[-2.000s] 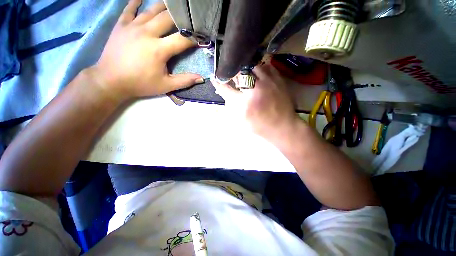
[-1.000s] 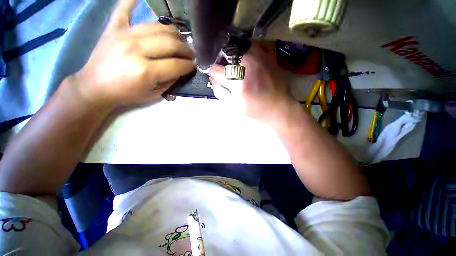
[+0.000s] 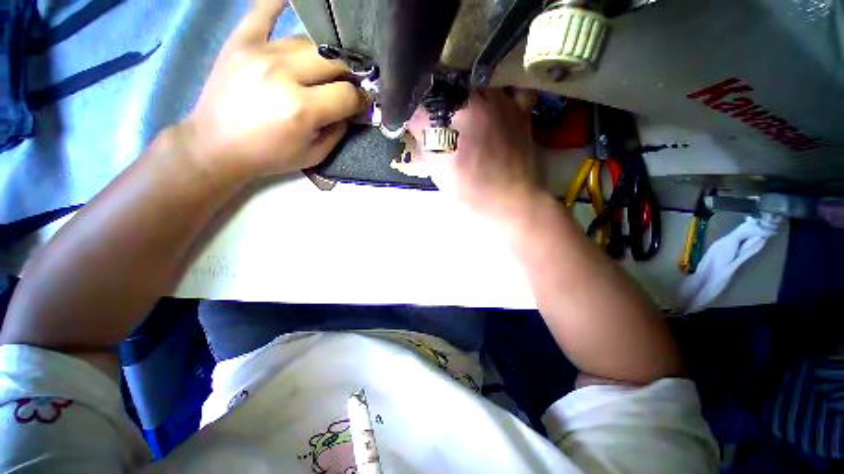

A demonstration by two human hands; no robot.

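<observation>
A small dark cloth piece (image 3: 370,159) lies flat on the white machine table under the sewing machine head (image 3: 412,46). My left hand (image 3: 273,106) is at its left and far side, fingers bent, with the thumb and fingertips gripping it beside the presser foot (image 3: 373,88). My right hand (image 3: 481,148) is at its right end, fingertips pinched at the cloth edge, partly hidden behind the small ribbed knob (image 3: 440,140). The needle point and the fingertips' exact contact are hard to see.
Pale blue cloth (image 3: 120,120) with dark strips (image 3: 102,79) covers the left. Yellow-handled and dark-handled scissors (image 3: 592,185), a red pad (image 3: 563,134), a small yellow-green tool (image 3: 692,243) and a white rag (image 3: 736,259) lie right. A large ribbed knob (image 3: 566,39) hangs above.
My left hand has gone from spread flat on the dark piece to bent fingers close to the presser foot. My right hand stays at the piece's right end. The camera view has shifted slightly.
</observation>
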